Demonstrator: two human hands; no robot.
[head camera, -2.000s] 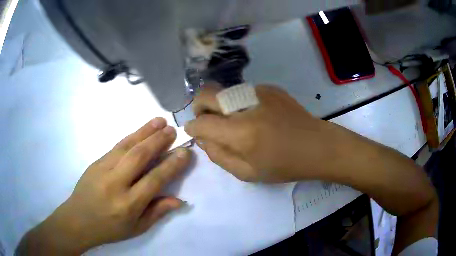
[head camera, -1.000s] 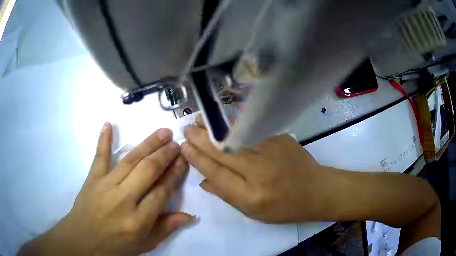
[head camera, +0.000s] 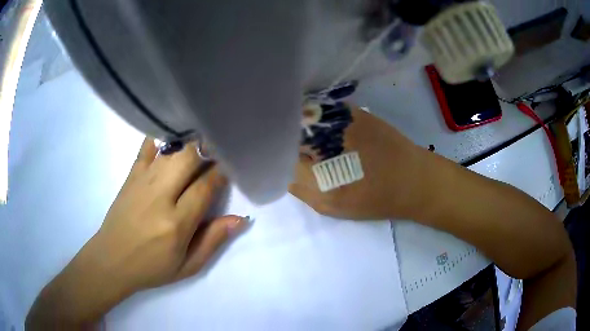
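A large white fabric panel (head camera: 291, 271) lies flat over the table. The grey-white sewing machine head (head camera: 226, 84) looms over it and hides the needle and presser foot. My left hand (head camera: 162, 213) lies palm down on the fabric, left of the head, fingers spread, fingertips partly behind the head's lower edge. My right hand (head camera: 369, 168) is behind the cream ribbed tension knob (head camera: 338, 171). Its fingertips are hidden by the head, so its grip cannot be seen. No small folded piece shows.
A larger ribbed knob (head camera: 467, 42) sits upper right. A phone in a red case (head camera: 469, 106) lies right of the machine. A red curved shape (head camera: 540, 119) is at the right edge. A printed ruler scale (head camera: 446, 266) runs along the table's front edge. A glowing bar (head camera: 16, 90) is upper left.
The view has shifted, and the head now covers the fingertips and needle area. My left hand has moved up, its fingers reaching under the head's edge. My right hand is higher, behind the knob.
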